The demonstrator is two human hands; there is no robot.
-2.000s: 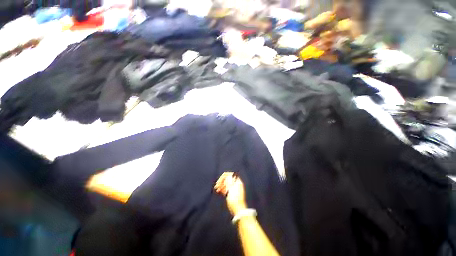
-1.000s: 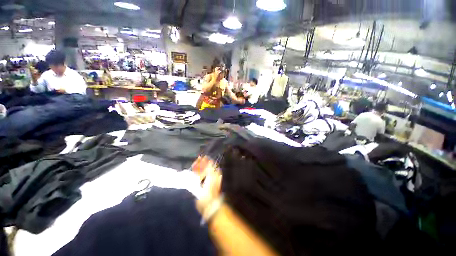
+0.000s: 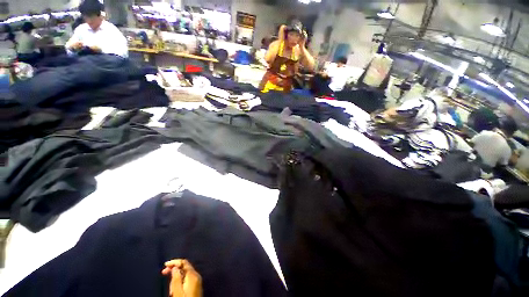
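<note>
A very dark navy jacket [image 3: 116,243] lies on the white table [image 3: 139,168], its collar away from me. A hanger hook [image 3: 175,184] stands out of its collar, with a small label just below it. One hand of mine [image 3: 181,277] is at the bottom edge, over the jacket front below the collar. It looks like my right hand, its fingers curled together; whether it holds something small cannot be told. My left hand is not in view.
A pile of black hung jackets [image 3: 371,226] rises at the right, with hooks bunched at its top. Grey garments [image 3: 232,136] lie beyond the jacket and at the left. Blue garments [image 3: 81,81] are heaped farther back. A person in an apron [image 3: 284,64] stands behind the table.
My right hand has moved from the jacket pile back to the navy jacket, lower in the picture. The view first rose from the table to the room, then shifted again.
</note>
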